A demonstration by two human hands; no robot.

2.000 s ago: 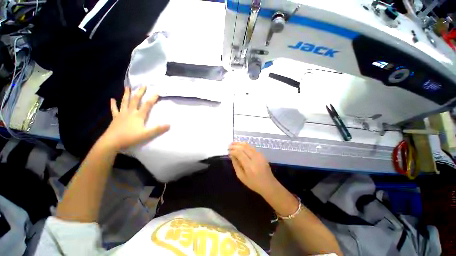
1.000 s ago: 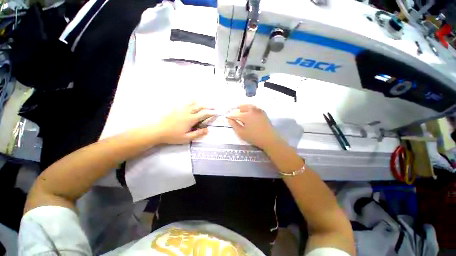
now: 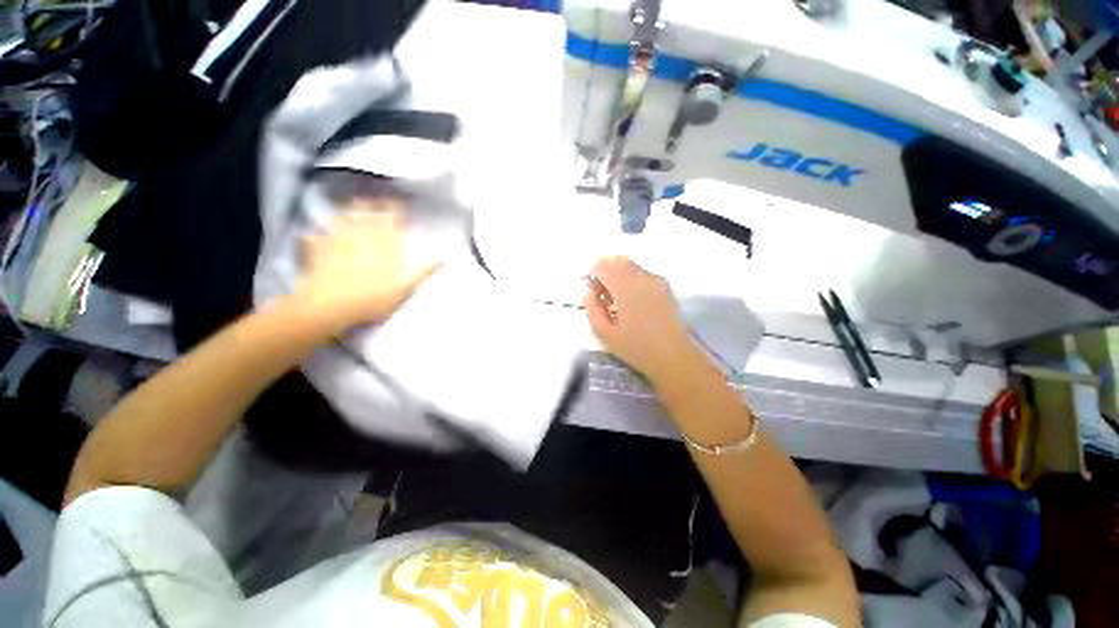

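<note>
A light grey panel with a black strip lies bunched and blurred on the table, left of the needle. My left hand lies blurred on top of it, fingers apart; whether it grips any cloth is unclear. My right hand is just below the presser foot, fingers curled together; what is between the fingertips is too small to tell. A small curved grey piece lies right of my right hand, partly behind it.
Thread snips and a loose dark strip lie under the white sewing machine. Red-handled scissors are at the right table end. Black cloth lies at left, grey-and-black heaps below right.
My left hand has moved left and the grey panel has shifted and bunched leftward. My right hand stays near the needle, now apart from the left. The camera view has shifted slightly.
</note>
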